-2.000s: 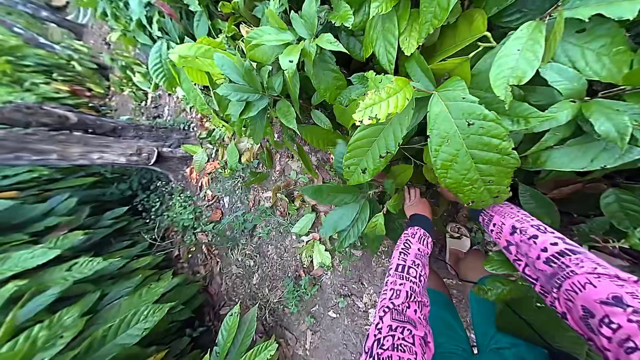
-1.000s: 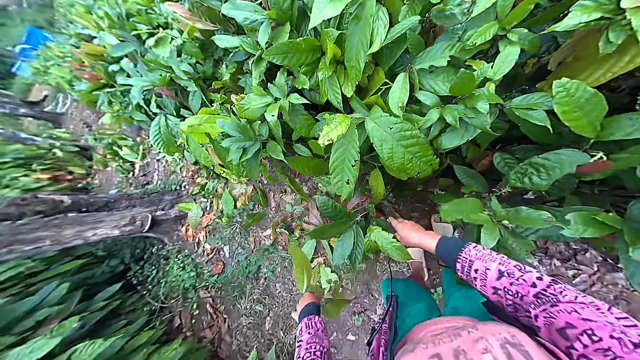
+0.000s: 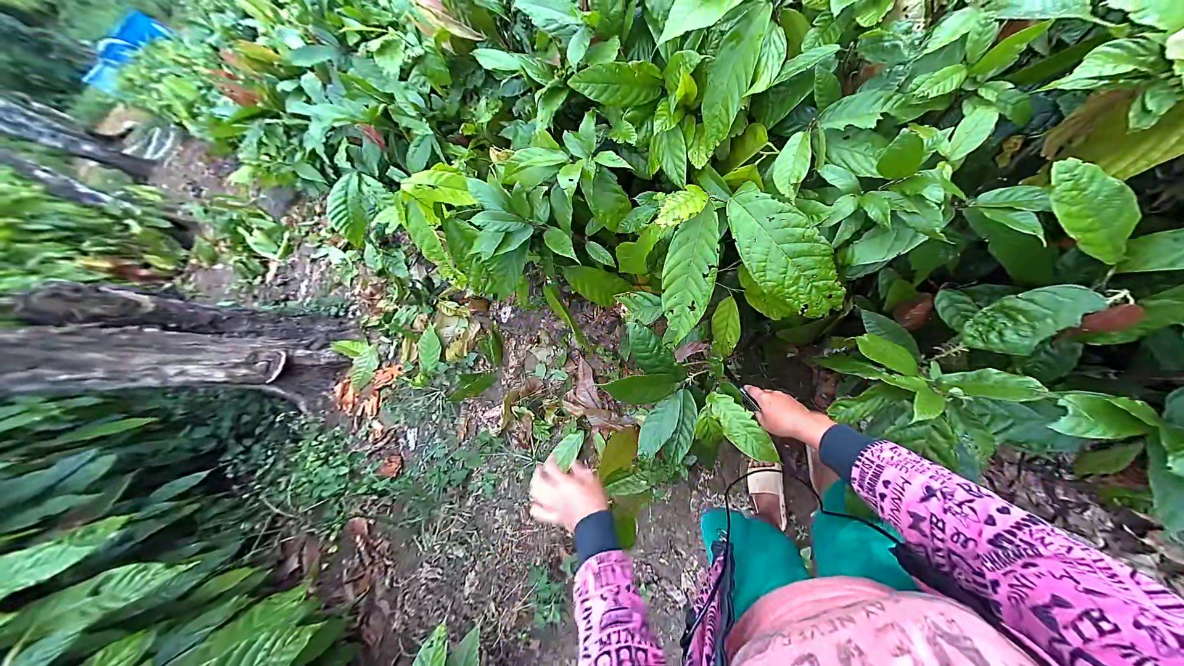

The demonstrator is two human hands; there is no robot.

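My left hand (image 3: 566, 493) is low over the soil path, its fingers blurred beside a small green leaf (image 3: 566, 450); whether it grips that leaf is unclear. My right hand (image 3: 780, 413) is closed around a small dark object (image 3: 750, 400), possibly a tool, of which only the tip shows. It touches the edge of a leafy seedling (image 3: 680, 421) with broad green leaves. Larger leaves with small holes, such as one broad leaf (image 3: 784, 250), stand just beyond the hands. A thin black cord (image 3: 727, 518) hangs between my arms.
Dense seedlings (image 3: 592, 185) fill the top and right. A tree trunk (image 3: 139, 356) is at the left, with long-leaved plants (image 3: 92, 555) below it. A blue object (image 3: 125, 46) is at the far upper left. Dry leaves (image 3: 370, 388) litter the soil. My sandalled foot (image 3: 766, 490) is below the seedling.
Two seconds ago one hand was in the seedling's leaves and the other was hidden by foliage. Since one second ago my left hand has moved up in view, near the small leaf.
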